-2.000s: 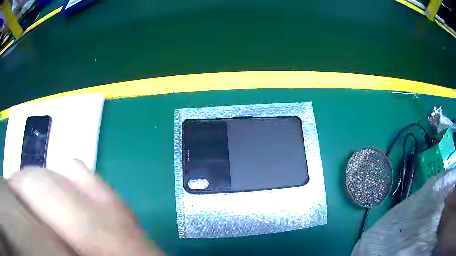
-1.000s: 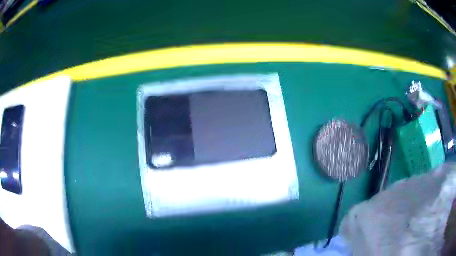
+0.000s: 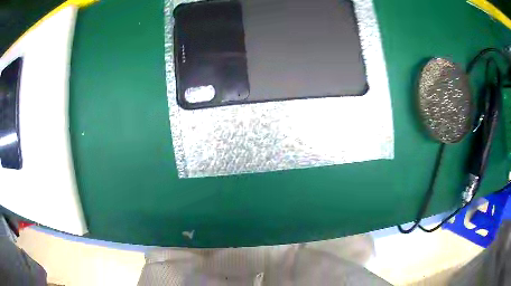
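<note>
A flat black phone housing (image 3: 305, 50) lies on a silvery mat (image 3: 280, 139) in front of me. Its left part is glossy, its right part matte grey, and its oval camera cutout is at the lower left. A round dish (image 3: 445, 100) with speckled, glittering contents stands to the right. The black electric screwdriver (image 3: 483, 134) lies beside it, with its cable looping at the worktop's front edge. Neither of my hands is in view. Only grey sleeves or clothing show at the lower corners.
A white foam tray (image 3: 47, 111) with a dark phone-like part (image 3: 10, 114) is at the left. The green worktop (image 3: 123, 139) ends in a curved front edge above my lap. A blue stool (image 3: 476, 220) shows at the lower right. A yellow edge strip (image 3: 493, 11) shows at the top corners.
The view has tilted down, so the mat and housing sit higher and the front edge shows. The left hand seen earlier is gone. The green box at right is almost out of view.
</note>
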